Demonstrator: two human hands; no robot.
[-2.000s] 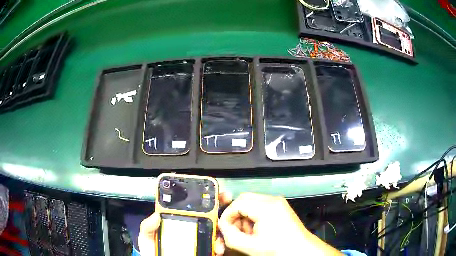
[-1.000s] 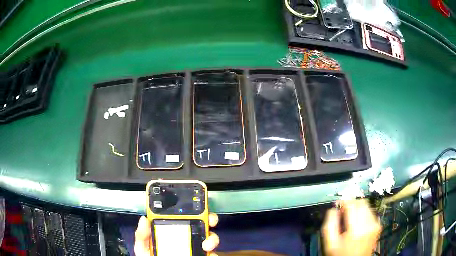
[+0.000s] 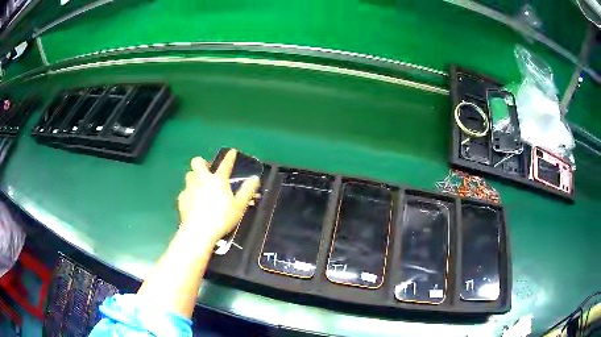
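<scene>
A black foam tray (image 3: pixel 263 284) lies on the green bench. Four glossy black phones, display up, lie in its slots, one of them in the middle slot (image 3: pixel 360 233). My left hand (image 3: pixel 214 201) reaches in from the lower left over the leftmost slot and grips another dark glossy phone (image 3: pixel 247 168) by its sides. That phone lies at or in the slot; how deep it sits is hidden by my hand. White scraps show beside it at the slot's lower end. My right hand is out of the picture.
Another foam tray (image 3: pixel 124 146) with dark slabs lies rear left. A rear-right tray (image 3: pixel 455 141) holds a pale ring, a pink-red frame (image 3: pixel 552 172) and a clear bag (image 3: pixel 543 108). A copper-red pile (image 3: pixel 476 188) lies near it. A perforated tray (image 3: pixel 72 296) is low left.
The orange-edged phone held below the tray is gone from there. My left hand has moved up to the leftmost slot, now with a phone. My right hand has left view. The camera view has shifted.
</scene>
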